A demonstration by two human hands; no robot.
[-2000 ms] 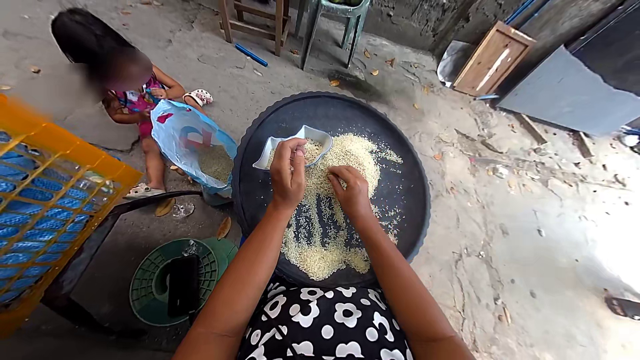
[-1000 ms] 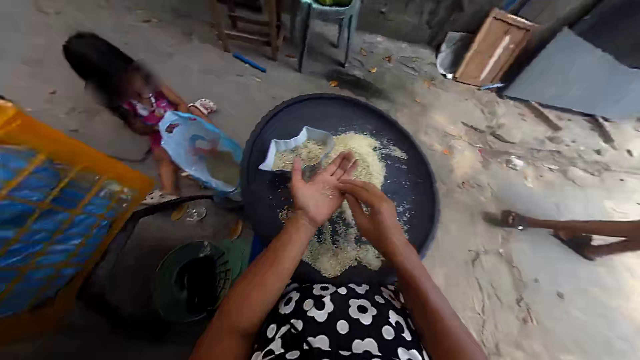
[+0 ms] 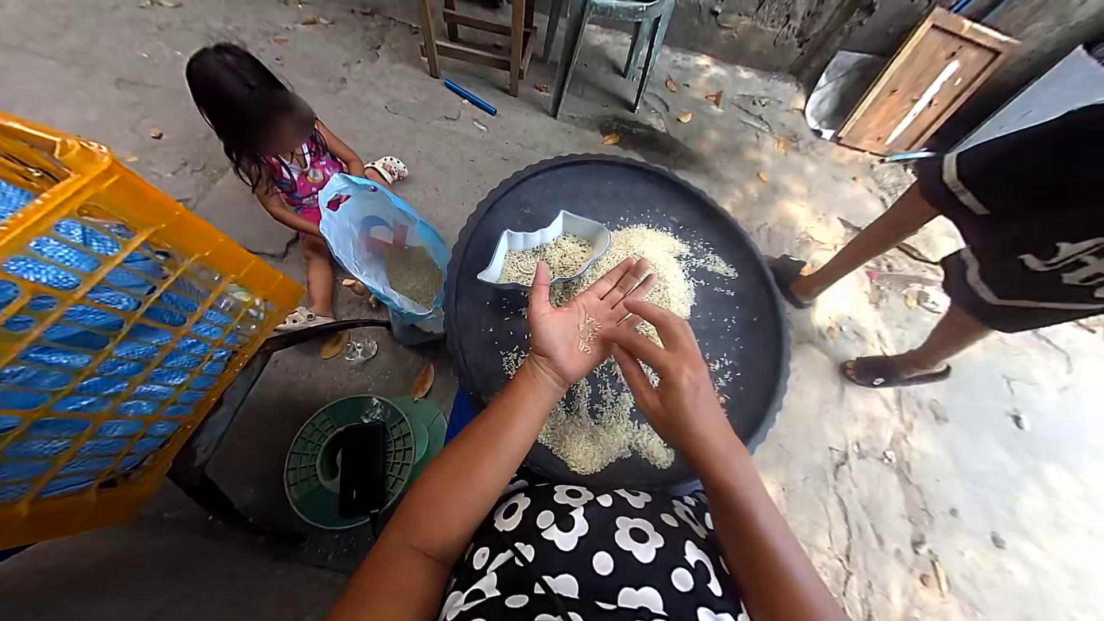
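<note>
A round dark tray (image 3: pixel 742 345) with a scalloped rim lies before me, with loose rice grains (image 3: pixel 651 259) heaped and scattered on it. My left hand (image 3: pixel 582 323) is palm up above the tray, fingers spread, with a few grains lying on the palm. The fingertips of my right hand (image 3: pixel 668 371) are at the edge of that palm; whether they pinch a grain is too small to tell. Just beyond my left hand, a pale, wavy-edged dish (image 3: pixel 565 226) on the tray holds more grains, some darker.
At left, a seated person (image 3: pixel 302 164) holds a blue plastic bag (image 3: pixel 345 207) containing grain. A yellow crate (image 3: pixel 147 233) stands nearer, beside a green round basket (image 3: pixel 302 470) with a dark object on it. Another person (image 3: pixel 1026 224) stands at right. A stool (image 3: pixel 565 65) and wooden panel (image 3: pixel 927 82) are beyond.
My left hand has turned from fingers bunched at the dish to palm up, and my right hand has come over to it. The person at right has come further into view.
</note>
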